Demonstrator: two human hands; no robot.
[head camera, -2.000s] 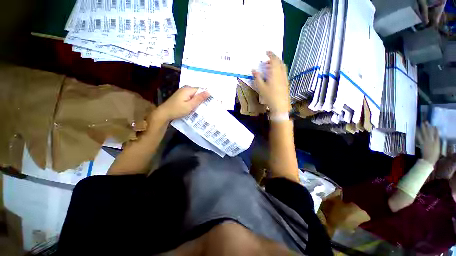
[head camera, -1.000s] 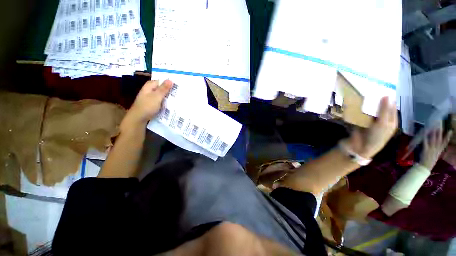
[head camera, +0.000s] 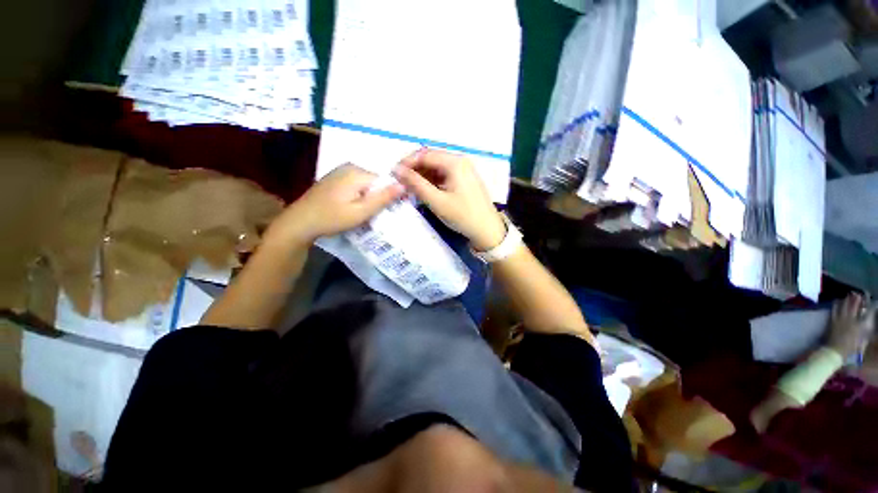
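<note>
My left hand (head camera: 342, 200) holds a barcode label sheet (head camera: 414, 255) by its upper end; the sheet bends down over my lap. My right hand (head camera: 451, 188) has its thumb and fingertips pinched at the sheet's upper edge, close to my left fingertips. Whether a single label is between them cannot be told. A white flat box (head camera: 424, 72) with a blue stripe lies on the green table just beyond my hands, its near edge partly hidden by them.
A fanned stack of label sheets (head camera: 226, 58) lies at the left. A stack of flat boxes (head camera: 674, 106) stands at the right, with another stack (head camera: 789, 183) beyond. Brown kraft paper (head camera: 154, 236) is at the left. Another person's hand (head camera: 847, 327) shows at the far right.
My right hand has come back from the right-hand box stack to the label sheet. The box with the notched flap slid onto the right stack; a plain-looking flat box now lies in front of me.
</note>
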